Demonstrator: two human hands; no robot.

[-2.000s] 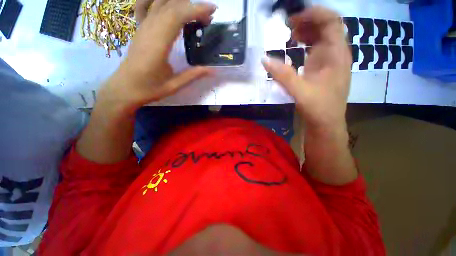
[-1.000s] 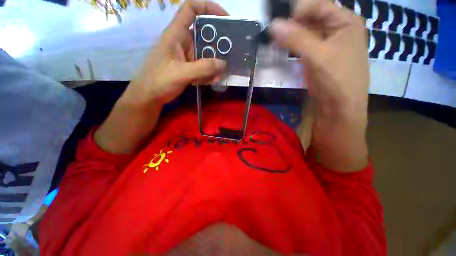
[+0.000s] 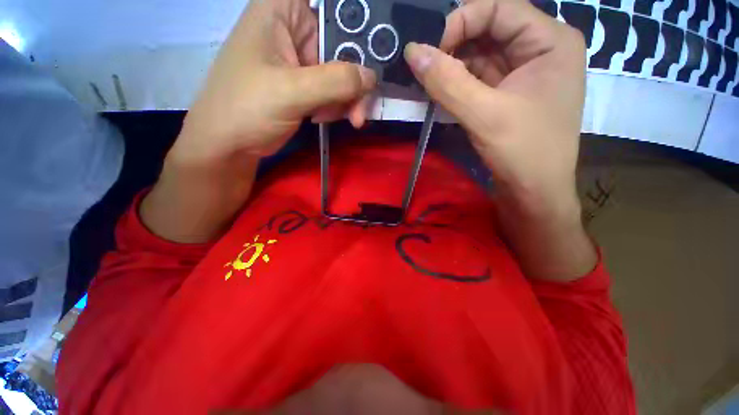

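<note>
A phone frame (image 3: 326, 174) hangs over my lap, camera end at the top edge of the view, its three silver-ringed circles facing me and its long window open below. My left hand (image 3: 279, 81) holds the frame by its left side, thumb near the lowest ring. A black die-cut sticker (image 3: 416, 24) lies against the camera panel, right of the rings. My right hand (image 3: 502, 89) has its thumb on the sticker's lower part and its fingers at the frame's right edge. Whether the sticker is fully flat cannot be told.
A sticker sheet (image 3: 631, 74) with rows of black notched shapes lies on the white bench (image 3: 648, 109) at the upper right. The bench's front edge runs behind the frame. Another person's grey sleeve (image 3: 49, 178) is at the left. A brown surface is at the lower right.
The frame went from the bench to above my lap, ringed side towards me. The sticker, blurred in my right hand before, now lies against the panel beside the rings.
</note>
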